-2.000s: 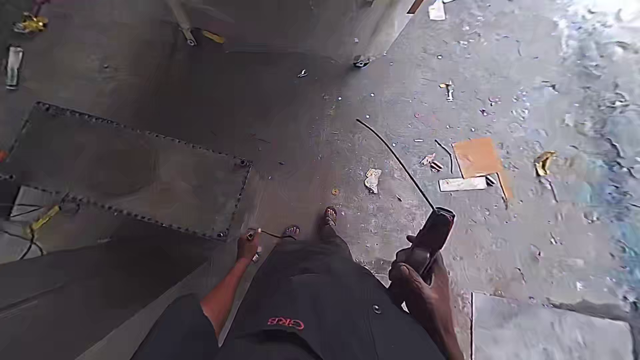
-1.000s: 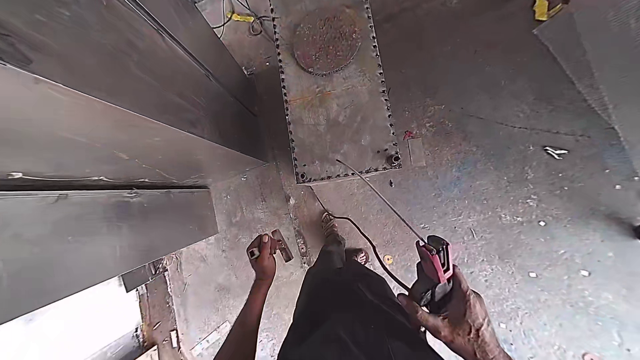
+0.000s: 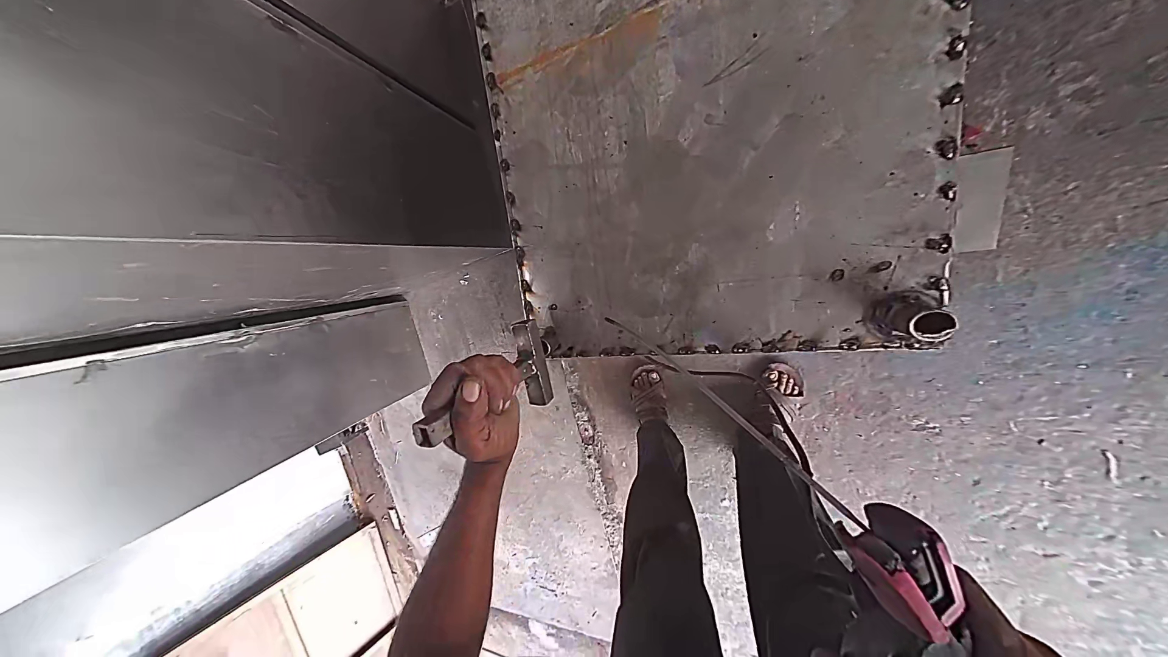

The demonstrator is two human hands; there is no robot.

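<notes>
My left hand (image 3: 479,406) is closed around the handle of a small metal hammer (image 3: 537,370), whose head is beside the near left corner of a steel plate (image 3: 730,201). Dark weld beads or studs dot the plate's edges. A short pipe stub (image 3: 933,325) stands at its near right corner. At the lower right, my right hand (image 3: 999,616), partly hidden and cut off by the frame, holds a red and black electrode holder (image 3: 903,575). From the holder a long thin welding rod (image 3: 730,406) reaches up and left, its tip over the plate's near edge.
Large grey sheet-metal panels (image 3: 228,164) rise at the left, close to the plate. A black cable (image 3: 789,424) passes by my feet (image 3: 650,388). A small flat piece (image 3: 985,199) lies right of the plate. Light boards (image 3: 338,593) are at the lower left.
The view has swung and come closer to the plate. My left hand with the hammer has moved to the plate's near left corner. My right hand still holds the electrode holder.
</notes>
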